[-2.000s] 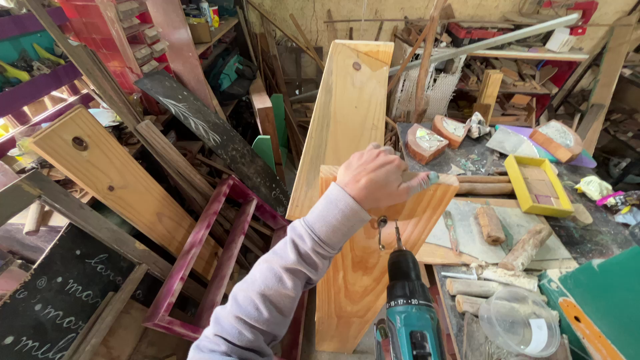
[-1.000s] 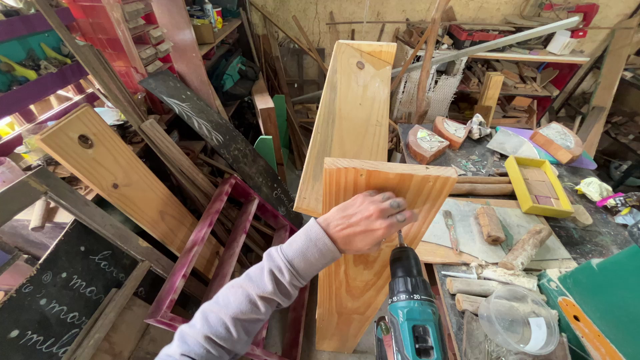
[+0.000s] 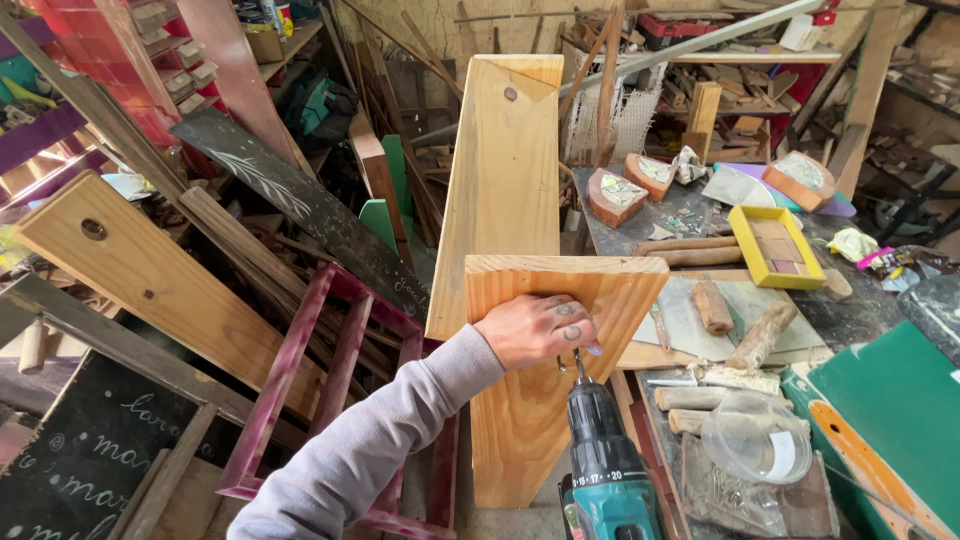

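An upright pine board [image 3: 525, 435] stands in front of me, its sawn end uppermost. My left hand [image 3: 536, 330] lies against its face, fingers curled and fingertips closed around the tip of the driver bit [image 3: 580, 367]. Whatever sits inside those fingertips is hidden. The bit belongs to a teal and black cordless drill [image 3: 611, 457], which points up and away at the board. Its handle is below the view, and my right hand cannot be made out. Beside the bit is a small dark metal piece [image 3: 562, 364]. Behind stands a second, taller pine board [image 3: 510, 187].
On the right, a workbench [image 3: 847, 315] carries wood pieces, a yellow tray [image 3: 808, 281], a clear plastic tub [image 3: 757, 437] and a green panel [image 3: 892, 412]. A magenta wooden frame [image 3: 285, 390] and a long pine plank [image 3: 187, 300] lean at the left.
My left hand was over the board's top edge two seconds ago, then came down to its face at the bit. The near board's top now leans further into view.
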